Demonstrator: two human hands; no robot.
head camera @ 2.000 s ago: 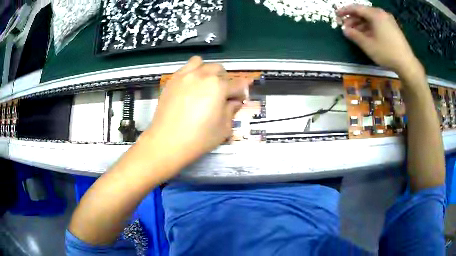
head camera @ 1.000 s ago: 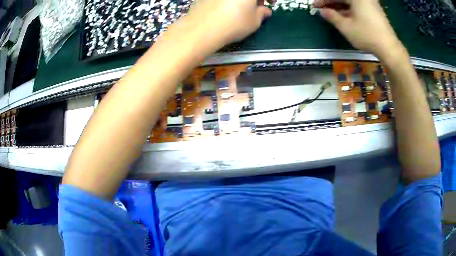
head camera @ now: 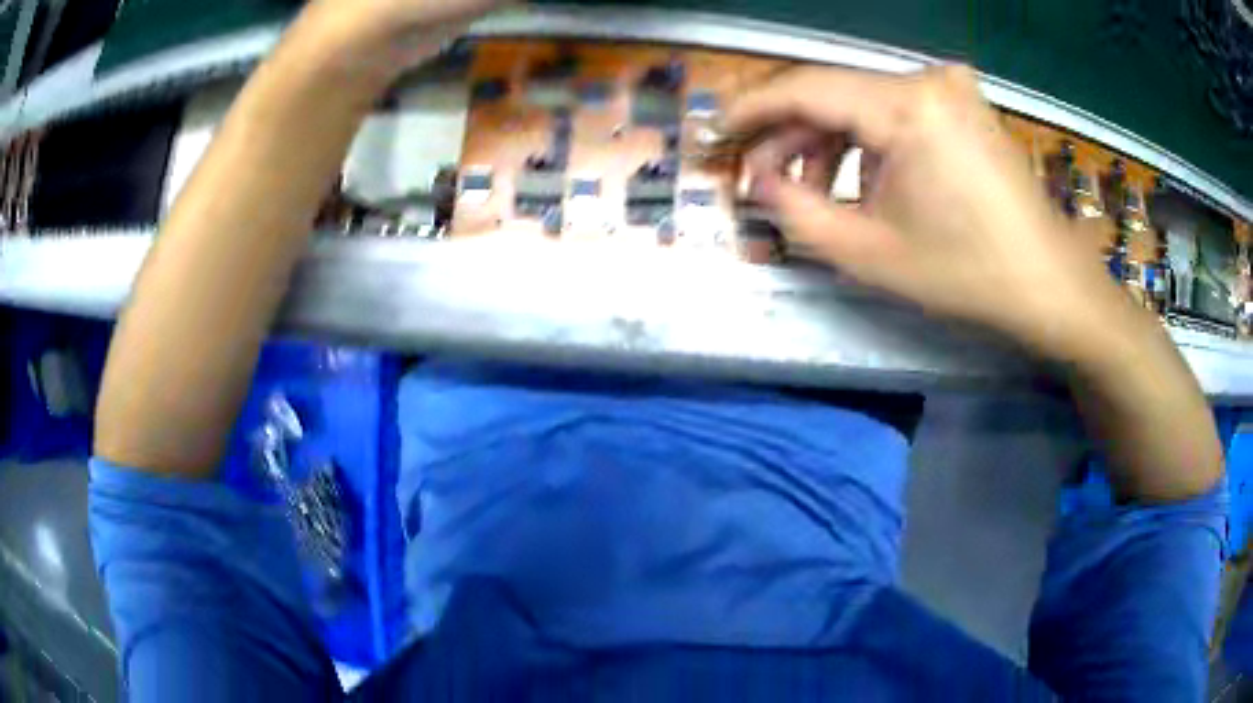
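Note:
An orange-brown circuit board panel (head camera: 591, 151) lies on the conveyor in front of me, blurred, with dark, grey and silver parts standing on it. My right hand (head camera: 879, 179) is over the panel's right part, thumb and fingers curled towards each other. A small whitish thing shows at its fingertips, too blurred to name or to tell if it is held. My left hand (head camera: 412, 11) is at the top edge of the picture, its fingers cut off, so what it holds is hidden.
The silver-grey guide rail (head camera: 618, 309) runs between the panel and my body. Another circuit board panel (head camera: 1099, 206) is at the right. The green surface (head camera: 811, 25) lies behind the conveyor. A blue bin (head camera: 364, 481) with loose metallic parts is below the rail.
The view has tipped down, and the parts heaps have left it. My right hand has come from the white heap down to the panel. My left hand is now mostly past the top edge.

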